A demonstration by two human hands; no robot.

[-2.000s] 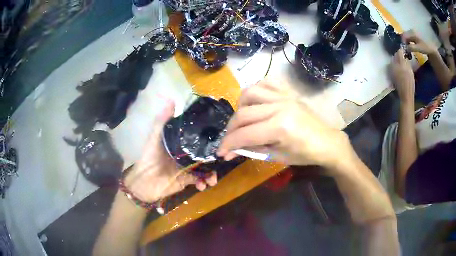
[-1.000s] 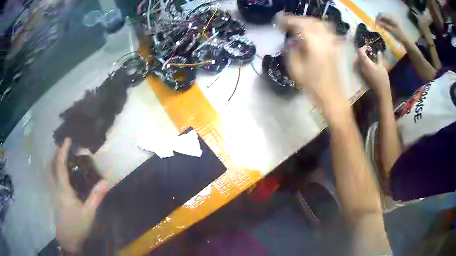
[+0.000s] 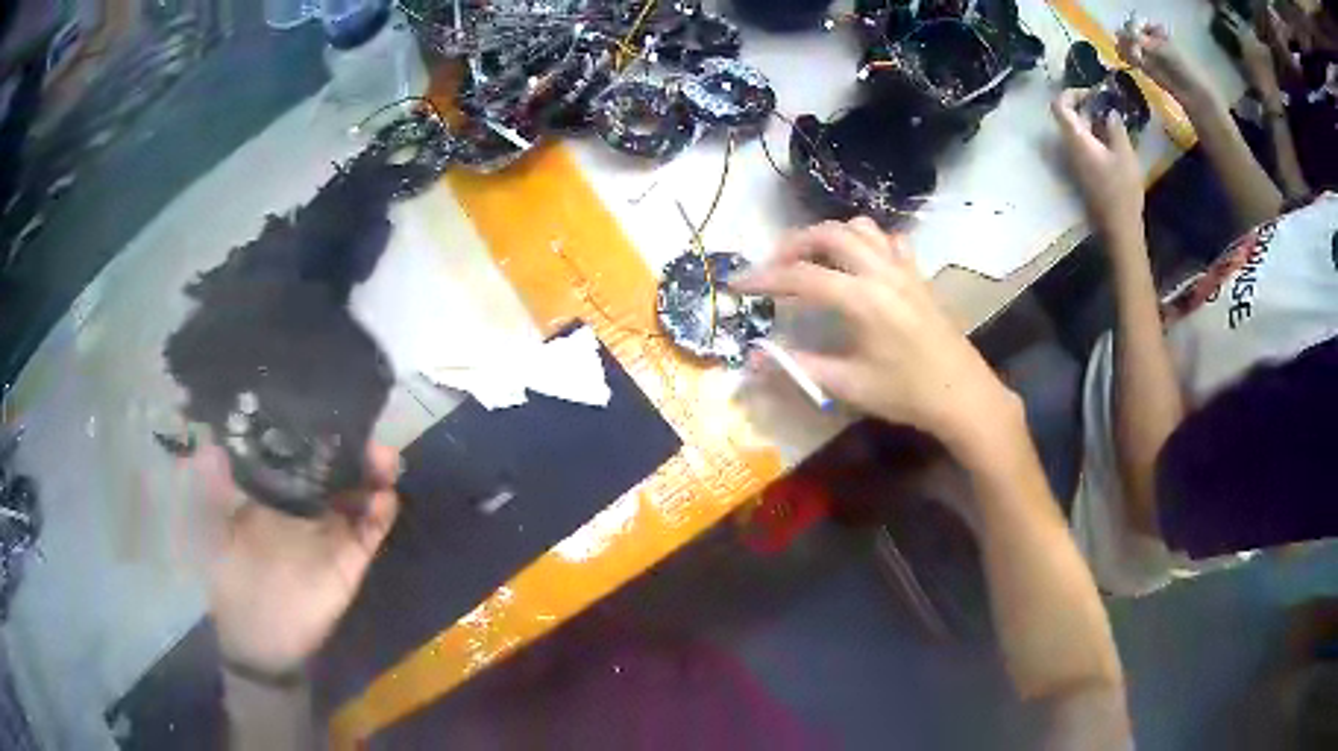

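My left hand (image 3: 301, 565) holds a black perforated housing (image 3: 286, 440) at the left, its cluster of round holes showing, above the mat's left end. My right hand (image 3: 866, 345) holds a round wired part (image 3: 715, 305) by its right edge, over the yellow tape right of the mat. A yellow lead runs up from this part. A thin white piece (image 3: 794, 374) with a blue end sticks out beside my right fingers. The black mat (image 3: 514, 484) lies in front of me, with white crumpled tissue (image 3: 536, 370) at its back edge.
Black strips (image 3: 294, 264) are piled at the left. Tangled wired assemblies (image 3: 587, 74) are heaped at the back. Black housings with wires (image 3: 866, 147) lie behind my right hand. Yellow tape (image 3: 558, 242) crosses the white table. Another worker's hands (image 3: 1101, 147) hold a black part at the right.
My right hand has come back from the heap of housings, now with the round wired part. My left hand has lifted the black housing from the left. The finished-looking unit seen earlier in my hands is gone from them.
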